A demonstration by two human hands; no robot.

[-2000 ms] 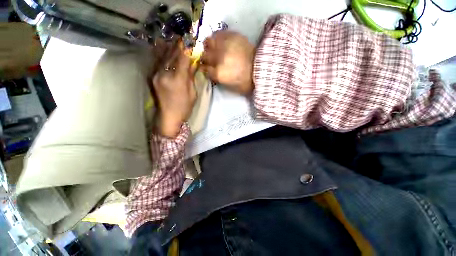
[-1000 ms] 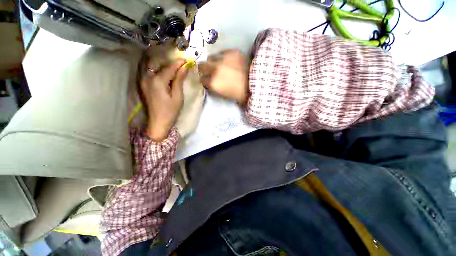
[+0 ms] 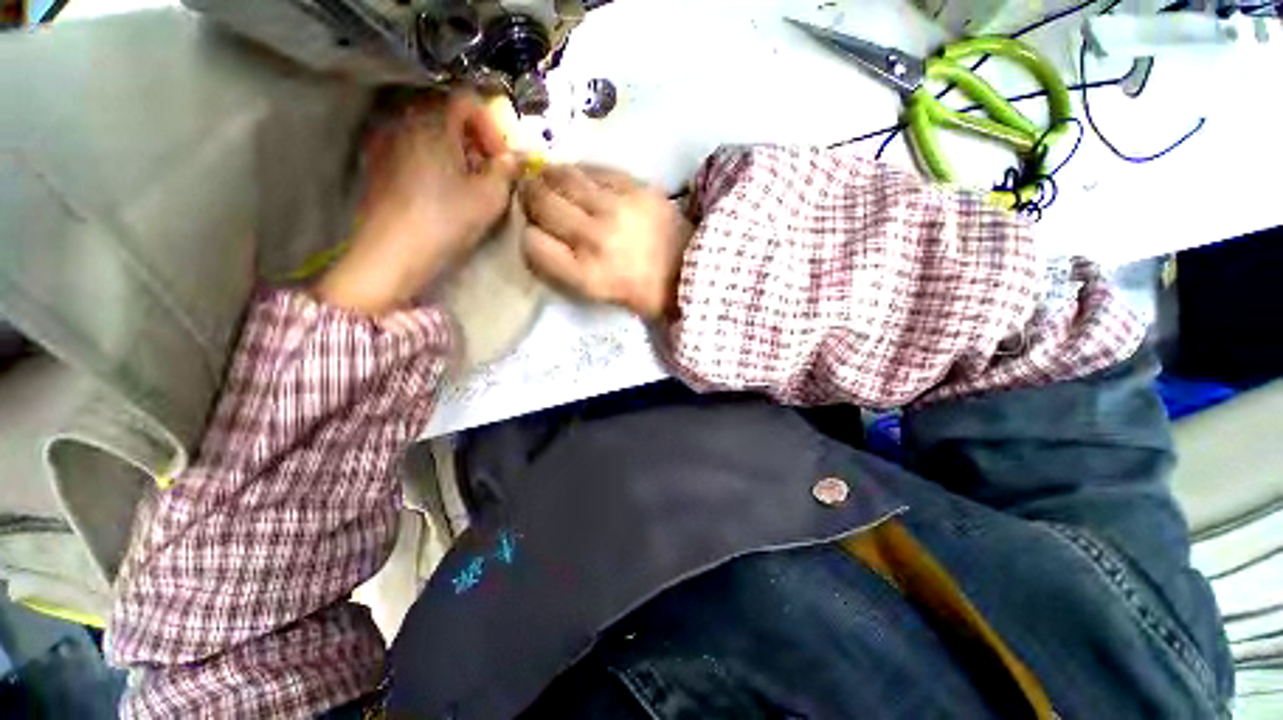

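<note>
A beige body piece (image 3: 127,211) with a narrow yellow edge binding (image 3: 321,262) spreads over the left of the table and hangs down at the left. My left hand (image 3: 429,190) is on the piece below the machine head, its fingers at the yellow edge. My right hand (image 3: 605,236) is just right of it, fingertips bent at the same yellow bit. The fingers look closed on the edge, slightly blurred. The sewing machine head (image 3: 493,42) stands at the top, its needle area partly hidden by my left fingers.
Green-handled scissors (image 3: 971,106) lie on the white table (image 3: 746,78) right of the machine, with dark threads around the handles. Beige pieces (image 3: 1238,492) show at the right edge. My lap and dark apron are below the table edge.
My left forearm has swung outward to the left and the beige piece has shifted left and up. Both hands stay at the yellow edge. The scissors show more fully as the view moved.
</note>
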